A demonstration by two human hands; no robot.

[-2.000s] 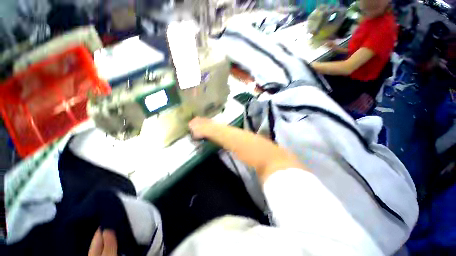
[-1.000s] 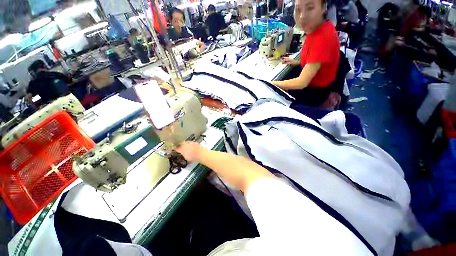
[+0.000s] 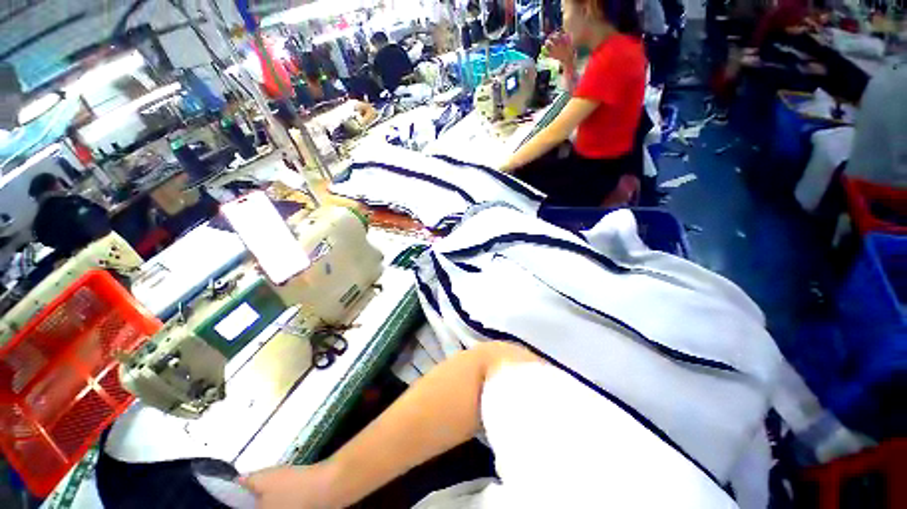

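A navy and light-grey garment (image 3: 149, 482) lies at the front left edge of the white machine table. My right hand (image 3: 288, 487) is low in the picture at the garment's pale edge, its fingers partly cut off or hidden, so I cannot tell whether it grips the cloth. The cream sewing machine (image 3: 333, 260) with a green panel stands behind the garment. Black-handled scissors (image 3: 328, 348) lie on the table beside the machine. My left hand is not in view.
Light-grey pieces with black stripes (image 3: 617, 318) are heaped at the right. A red-orange basket (image 3: 75, 378) is at the left. A white phone-like slab (image 3: 264, 237) is on the machine. A person in a red shirt (image 3: 612, 94) sits beyond. Blue bins (image 3: 885, 288) are at the right.
My right hand has moved from beside the scissors at the machine down and left to the garment. The seated person has raised a hand towards the face. The view has shifted.
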